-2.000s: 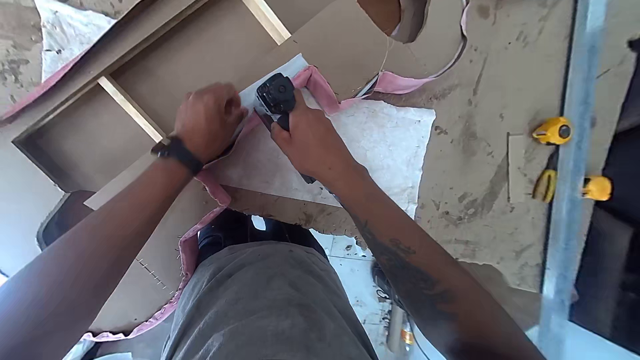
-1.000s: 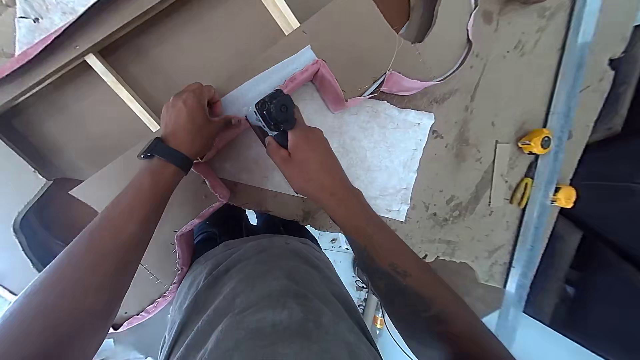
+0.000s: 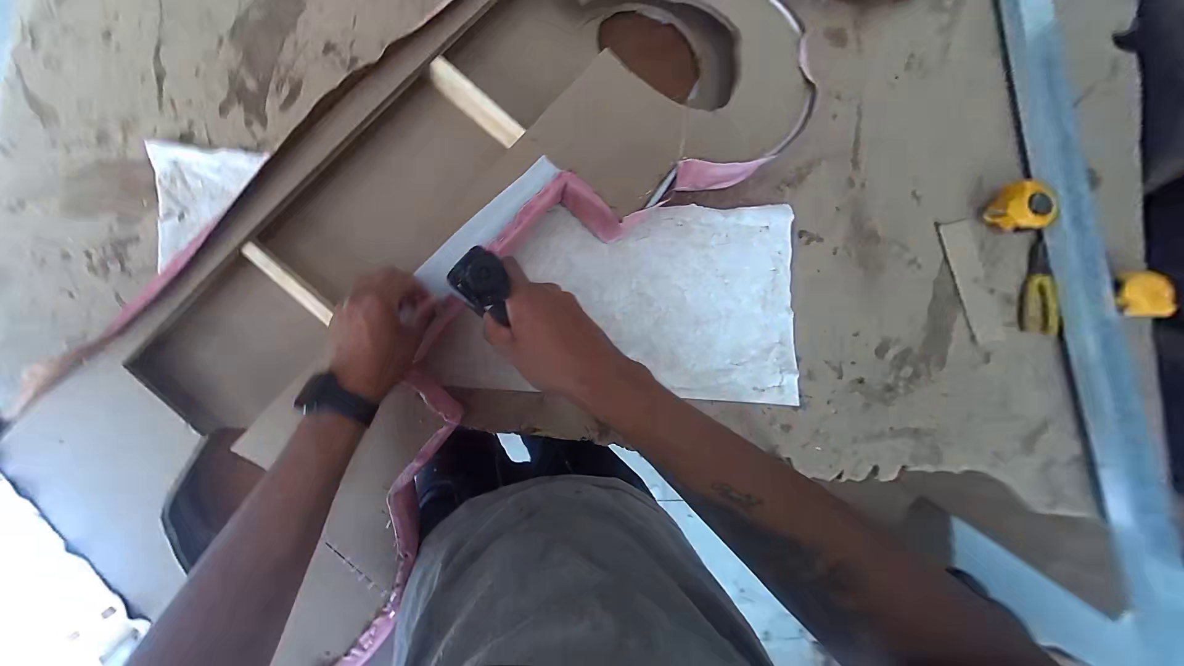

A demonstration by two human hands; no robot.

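My right hand [image 3: 553,335] grips a black power tool, seemingly a staple gun [image 3: 480,277], by its handle; its head rests over the pink fabric edge. Beside it, my left hand [image 3: 377,331], with a dark band on the wrist, presses at the same edge, fingers bent; whether they pinch the fabric is hidden. Pink fabric [image 3: 529,219] runs folded along the stepped edge of a brown board frame [image 3: 370,199]. A white strip [image 3: 486,222] lies along that edge. Under it, a white fabric sheet [image 3: 675,296] spreads to the right.
Wooden battens [image 3: 476,102] cross the frame, which has an oval opening [image 3: 647,55] at the top. To the right, a long metal bar [image 3: 1082,240] lies near yellow tape measures [image 3: 1019,205] and a yellow-handled tool [image 3: 1040,301]. Stained cardboard [image 3: 888,277] covers the surface.
The view has shifted. The staple gun stays in my right hand at the pink edge, and my left hand has stayed close beside it.
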